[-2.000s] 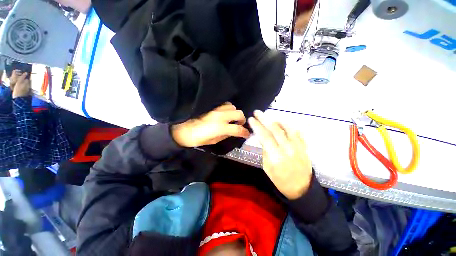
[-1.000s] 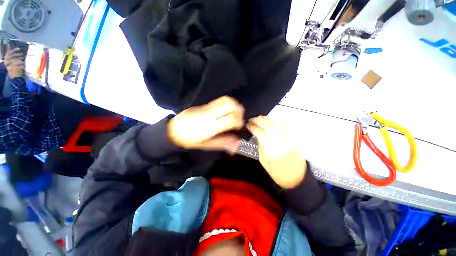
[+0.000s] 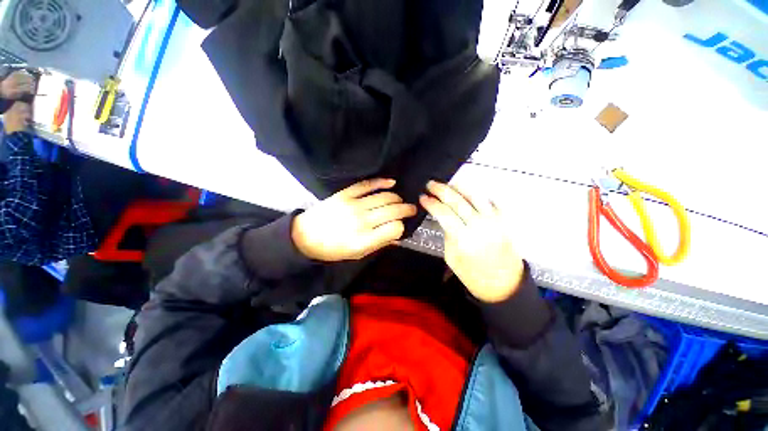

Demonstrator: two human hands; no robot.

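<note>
The black garment piece (image 3: 379,101) lies bunched on the white table, left of the needle area, and hangs over the near edge. My left hand (image 3: 355,220) holds the cloth near the table edge, fingers pointing right. My right hand (image 3: 473,240) is just right of it, fingertips on the cloth's edge; its thumb side is partly hidden. The fingertips of both hands are close together but apart. The presser foot and needle (image 3: 526,46) stand to the right of the cloth, not touching my hands.
Snips with red and yellow handles (image 3: 640,227) lie at the right. A brown square (image 3: 612,117) lies near the machine head (image 3: 724,50). A measuring tape (image 3: 640,299) runs along the near edge. At far left are a yellow tool (image 3: 106,99), a red-handled tool (image 3: 61,108) and another person's hand (image 3: 17,101).
My left hand has opened from a curled grip and its fingers now lie flatter on the cloth. The cloth's folds have shifted. The view has moved slightly.
</note>
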